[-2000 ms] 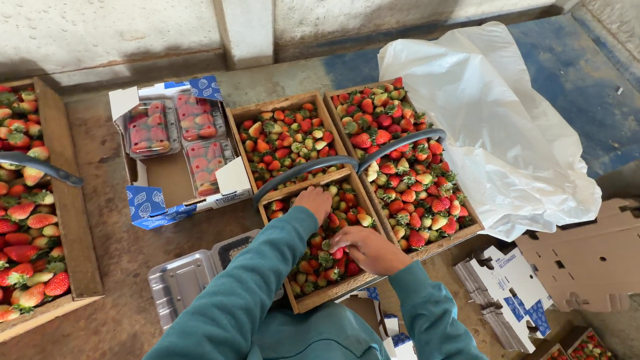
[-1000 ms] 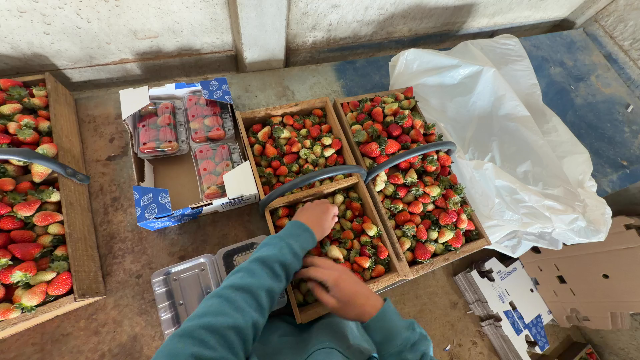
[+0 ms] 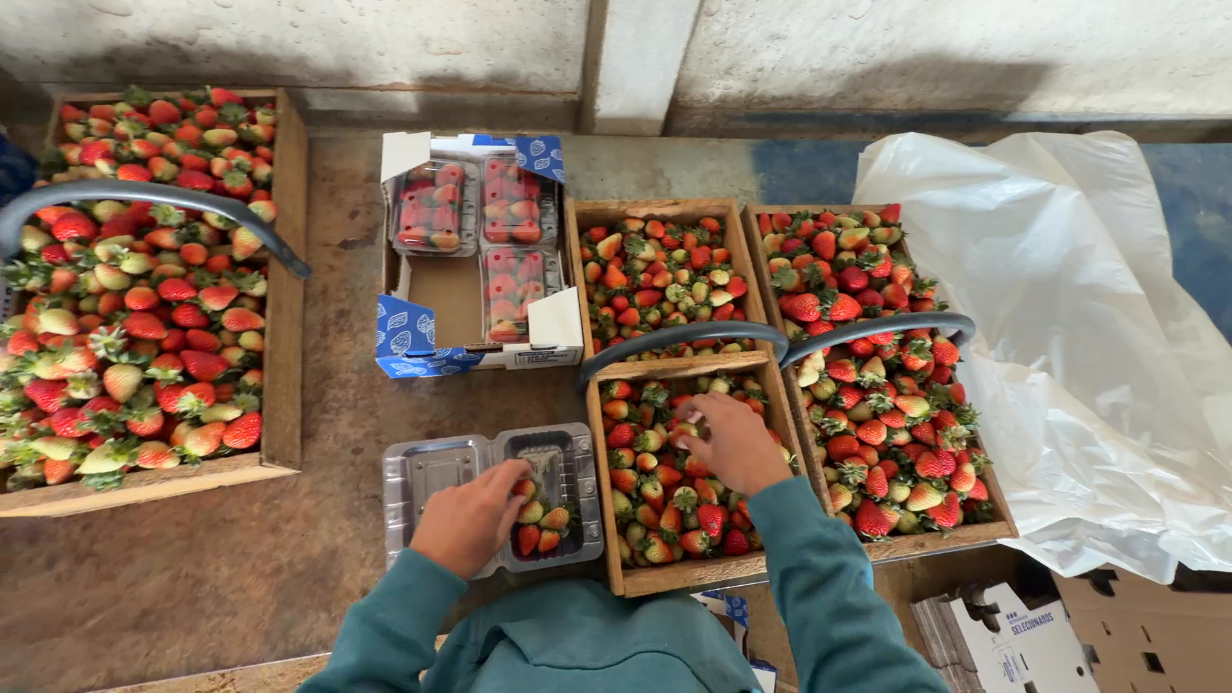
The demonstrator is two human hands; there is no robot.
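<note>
My left hand (image 3: pixel 470 518) is over an open clear plastic clamshell (image 3: pixel 577 452), its fingertips closed on a strawberry (image 3: pixel 525 488). Several other strawberries lie in the clamshell's right half, some red and some pale green. To the right, my right hand (image 3: pixel 736 445) reaches into the near part of a wooden crate (image 3: pixel 616 580) filled with strawberries. Its thumb and fingertips are bent close together over the fruit; whether they hold a berry I cannot tell.
A cardboard box (image 3: pixel 438 298) holds three closed strawberry clamshells. Full wooden crates with grey arched handles stand at the left (image 3: pixel 285 385) and right (image 3: pixel 996 520). White plastic sheeting (image 3: pixel 1078 318) lies at the far right, above flattened cartons (image 3: pixel 1035 640) lower down.
My left hand has moved left from the crate to the clamshell, where berries now show. My right hand remains over the near crate. The view has shifted.
</note>
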